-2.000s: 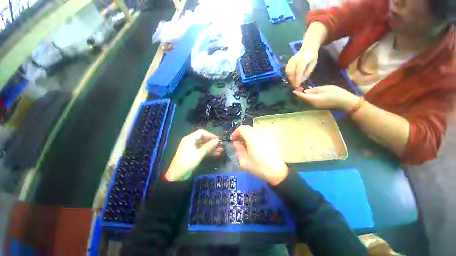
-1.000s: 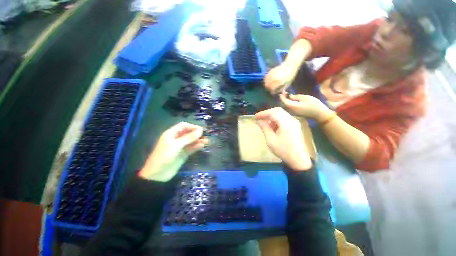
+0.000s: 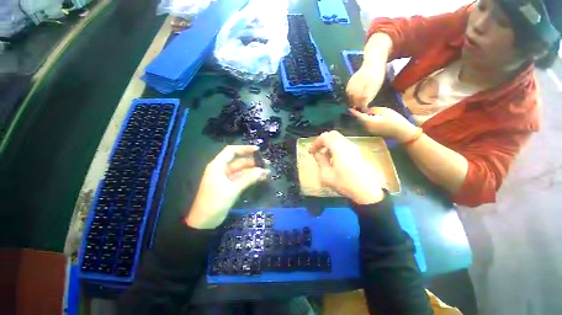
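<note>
My left hand [image 3: 225,184] holds a small black piece [image 3: 259,159] upright between thumb and fingers, above the bench left of the tan box. My right hand [image 3: 345,167] is over the shallow tan box [image 3: 394,178], fingertips bent together near its left part; whether they pinch anything is too small to tell. A heap of black plastic parts [image 3: 240,120] lies beyond my left hand, with tiny dark bits [image 3: 285,161] scattered between my hands. The blue working tray [image 3: 342,231] lies below my hands, with rows of black pieces on its left and middle.
A long blue tray of black rows [image 3: 126,184] lies at left, beside the dark green conveyor [image 3: 61,117]. Plain blue sheets [image 3: 179,52], a crumpled clear bag [image 3: 252,46] and a filled tray stack [image 3: 303,55] stand beyond the heap. A coworker in orange [image 3: 487,135] works at right.
The view has shifted since the first frame. My right hand has moved from beside my left hand to over the tan box. A black piece now shows clearly in my left hand.
</note>
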